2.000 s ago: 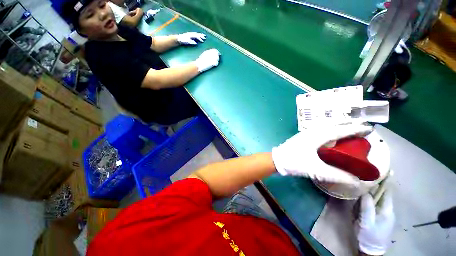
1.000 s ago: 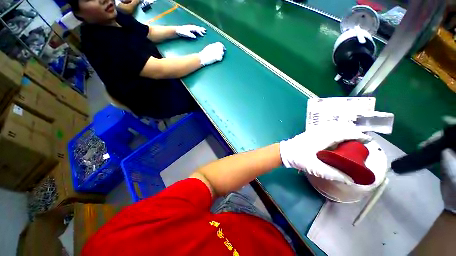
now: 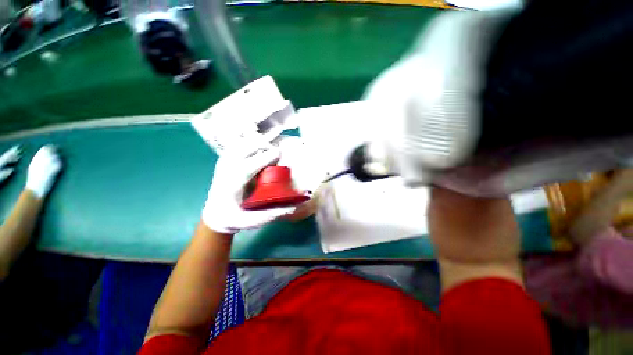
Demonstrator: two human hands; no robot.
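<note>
My gloved left hand (image 3: 232,191) grips the white appliance body around its red flared cap (image 3: 273,188). The boxy white head (image 3: 243,114) of the appliance points away from me, with an open recess at its right. My gloved right hand (image 3: 434,111), large and blurred close to the camera, is closed around the black electric screwdriver (image 3: 555,83). The screwdriver's thin bit (image 3: 336,176) points left, close to the right side of the appliance. Whether the bit touches it is not clear. The gloves and the white plastic merge in the glare.
The white work sheet (image 3: 378,215) lies on the teal-green bench (image 3: 125,187). Another person's gloved hand (image 3: 44,170) rests on the bench at left. A black and white appliance (image 3: 163,45) sits on the green conveyor beyond a blurred metal post. A blue crate (image 3: 125,298) stands below the bench.
The view has swung right. My right hand left the appliance, took hold of the screwdriver and brought its bit towards the appliance. My left hand still holds the appliance.
</note>
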